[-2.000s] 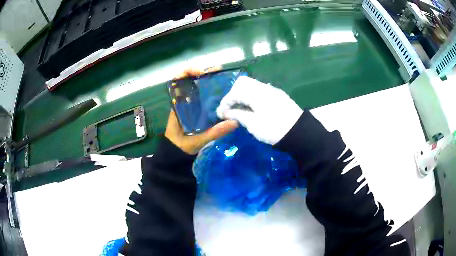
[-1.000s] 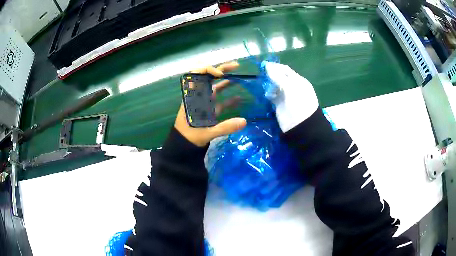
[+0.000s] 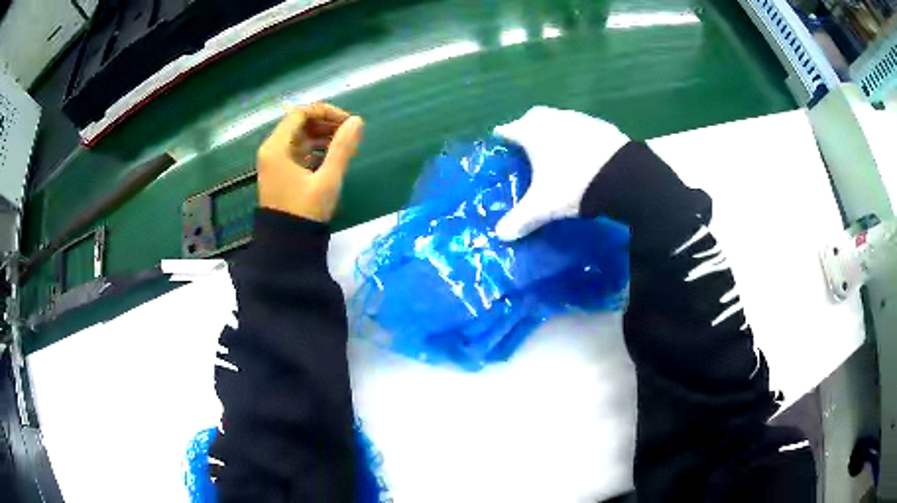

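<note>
A crumpled pile of glossy blue protective film (image 3: 443,285) lies on the white mat and reaches over the belt edge. My right hand (image 3: 566,172), in a white glove, grips the pile's upper right part between thumb and fingers. My bare left hand (image 3: 310,167) is over the belt with fingers curled and a gap to the thumb; nothing shows in it. A dark phone frame with an open window (image 3: 200,224) lies on the belt, its right part hidden behind my left hand.
Another open frame (image 3: 79,260) lies farther left on the green belt (image 3: 590,79), near a dark guide bar (image 3: 113,201). Black trays (image 3: 167,44) are beyond the belt. More blue film (image 3: 202,467) shows at lower left. A pale machine (image 3: 854,167) stands at right.
The phone unit has left my left hand, which moved left and up. An open frame has moved left on the belt and another shows behind my hand. My right hand's film now lies against the pile.
</note>
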